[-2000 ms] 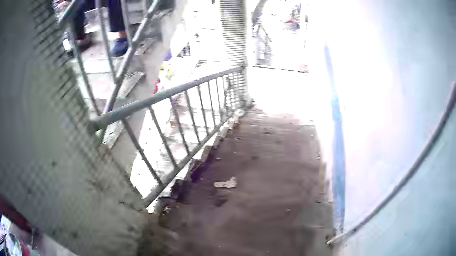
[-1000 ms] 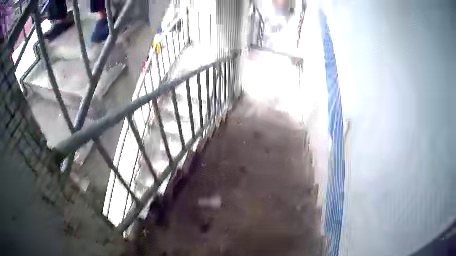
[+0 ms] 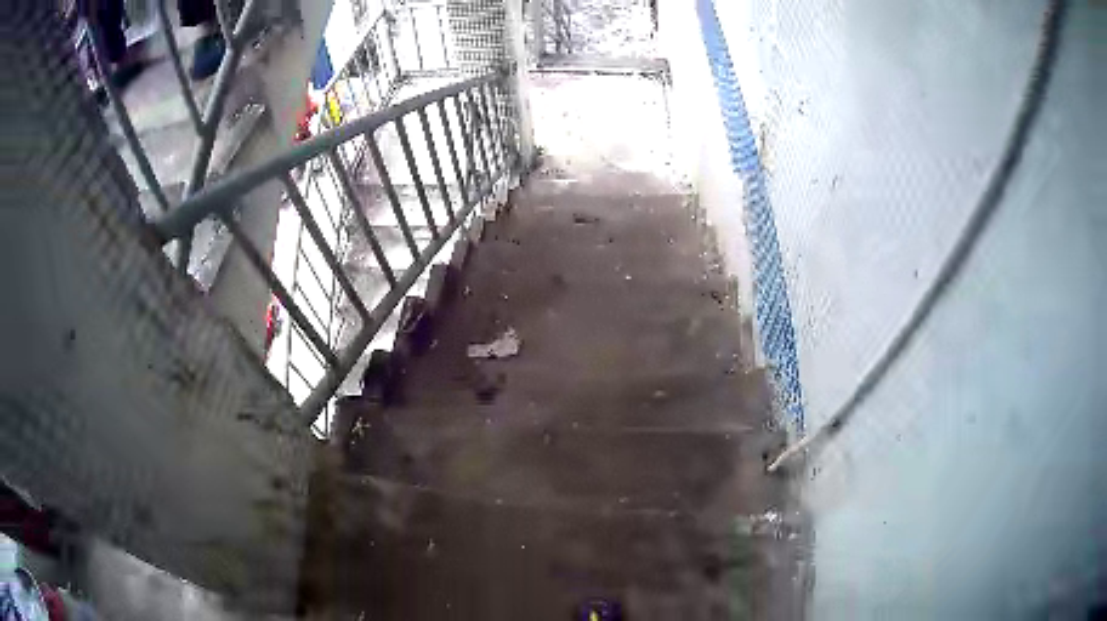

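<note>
Neither of my hands is in the picture. Nearest in front of me is a flight of dirty brown stairs (image 3: 583,431) that leads down to a bright landing (image 3: 603,134). A grey-green pipe handrail (image 3: 328,148) with upright bars runs down the left side. A pale scrap of litter (image 3: 495,347) lies on the steps. The tip of my dark shoe with a yellow mark (image 3: 600,610) shows at the bottom edge.
A white wall (image 3: 935,400) with a blue mosaic tile band (image 3: 755,206) and a curved grey pipe or cable (image 3: 941,285) stands on the right. A tiled half-wall (image 3: 146,352) is on the left. A person's legs (image 3: 204,43) show on other stairs at the upper left.
The view has shifted and tilted down, so more near steps show. The litter appears higher than a second earlier. The blurring has lessened, and my shoe tip has come into view.
</note>
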